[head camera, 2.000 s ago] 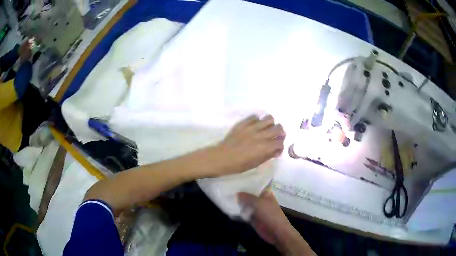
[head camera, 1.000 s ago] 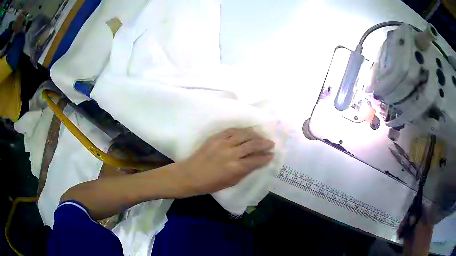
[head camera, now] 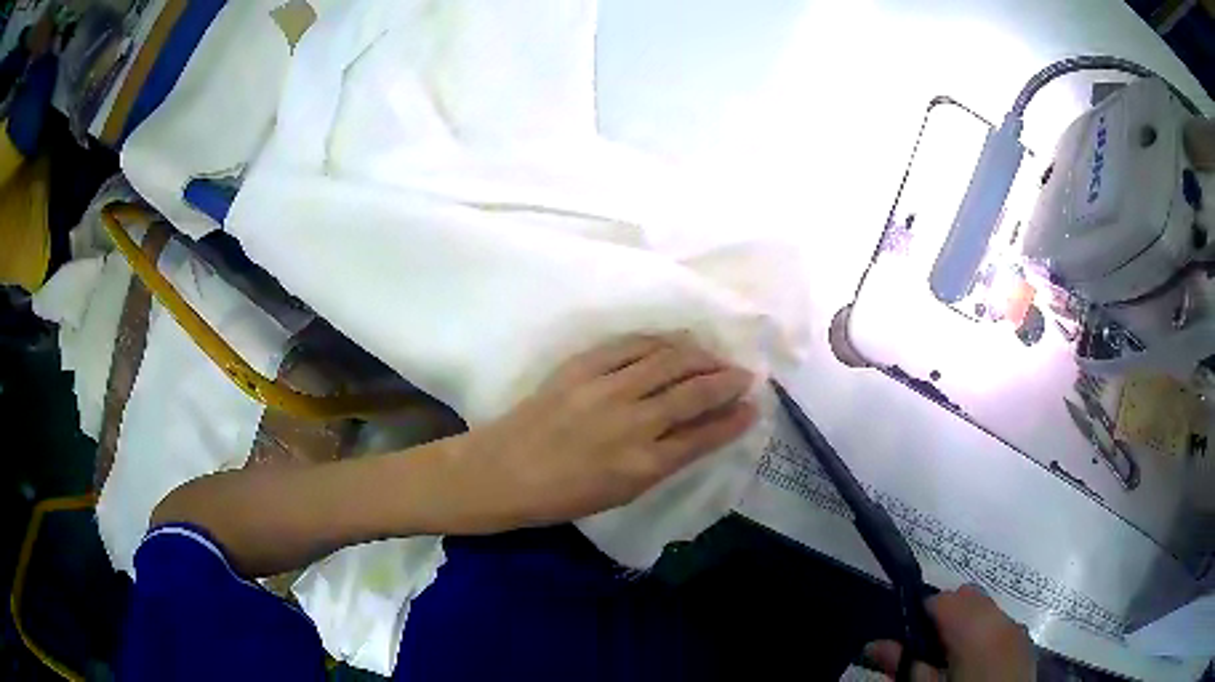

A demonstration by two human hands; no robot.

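Observation:
White fabric [head camera: 400,267] spreads over the table's left part and hangs over its front edge. My left hand [head camera: 640,420] lies flat on the fabric near its right end, fingers close together, pressing it down; whether the fingertips pinch it cannot be told. My right hand [head camera: 966,640], partly cut off by the bottom edge, grips the handles of long black shears [head camera: 853,500]. The shears point up and left, and their tip is at the fabric edge beside my left fingertips. The blades look closed.
The sewing machine head [head camera: 1113,193], grey lamp [head camera: 977,213] and needle plate [head camera: 919,287] are at right. Small silver snips [head camera: 1103,433] lie beside a tan ticket [head camera: 1157,410]. A printed scale [head camera: 959,546] runs along the front edge. A yellow frame [head camera: 200,346] stands left.
My right hand has picked up the shears from beside the machine and brought them left to the fabric edge. The fabric and my left hand have shifted relative to the machine.

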